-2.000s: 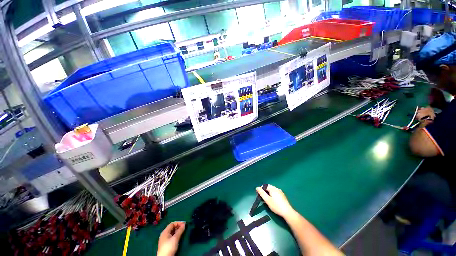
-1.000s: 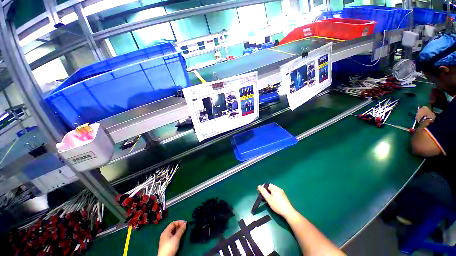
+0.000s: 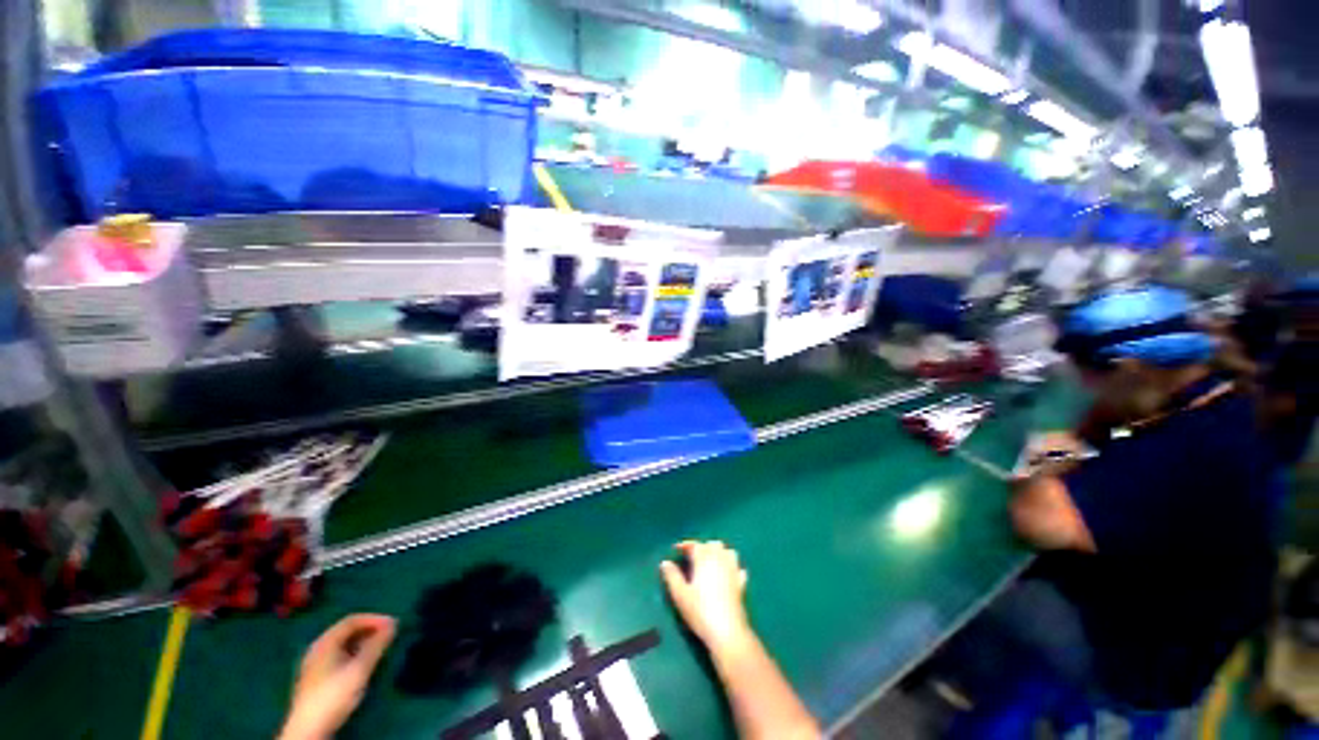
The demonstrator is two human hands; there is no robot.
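Observation:
A loose heap of small black parts (image 3: 477, 625) lies on the green bench between my hands. My left hand (image 3: 344, 659) is just left of it, fingers curled with a gap to the thumb and nothing visible in it. My right hand (image 3: 709, 590) is right of the heap, over the bench. A small dark spot shows at its fingertips, too blurred to tell if it is held. A taped template (image 3: 625, 700) of pale strips crossed by black tape lies flat between my forearms, cut off by the lower edge.
A harness pile (image 3: 246, 557) lies at left by the post. A blue tray (image 3: 666, 422) lies beyond the rail. Instruction sheets (image 3: 600, 336) hang from the shelf, with a large blue bin (image 3: 289, 138) above. A person (image 3: 1157, 492) in a blue cap works at right beside a small harness bundle (image 3: 948, 422).
The view has turned right and blurred, shifting the bench and both hands left in the picture. The long black strip seen earlier in my right hand no longer shows clearly.

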